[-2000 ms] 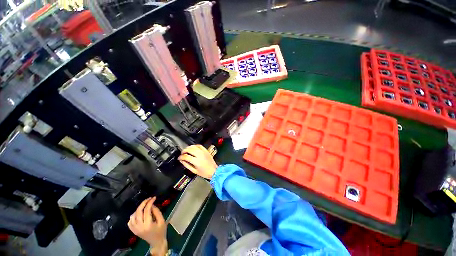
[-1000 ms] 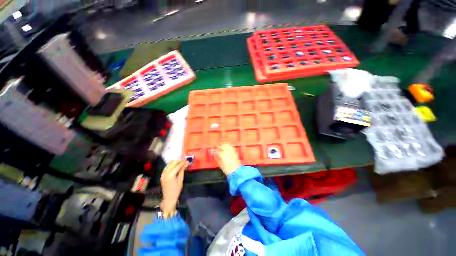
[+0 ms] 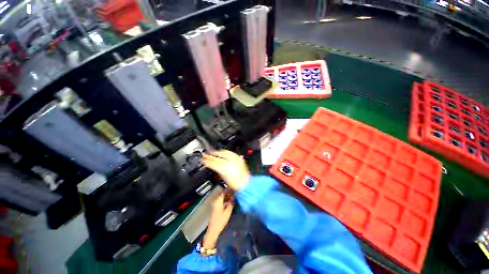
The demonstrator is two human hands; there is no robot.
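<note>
A red-orange grid foam tray [image 3: 370, 160] lies right of my hands. Two lens modules, one in the near left corner pocket [image 3: 286, 169] and one beside it [image 3: 310, 182], sit in its near row. My right hand [image 3: 228, 167] reaches over a test fixture [image 3: 194, 156] with its fingers stretched toward the fixture's seat; whether a module is between them is hidden by blur. My left hand [image 3: 217, 215] is lower, by the bench's front edge, with its fingertips at a small dark thing I cannot make out clearly.
Several fixtures with tall uprights [image 3: 206, 64] stand at left against a black panel. A pale compartment tray [image 3: 300, 95] of modules is behind. Stacked grid trays [image 3: 450, 118] are far right, a black boxy device [image 3: 467, 235] near right. White paper [image 3: 279, 140] lies beside the grid tray.
The view has swung back left to the fixtures. Both hands have left the grid tray. The single module farther right in its near row is gone; two now sit at that row's left end.
</note>
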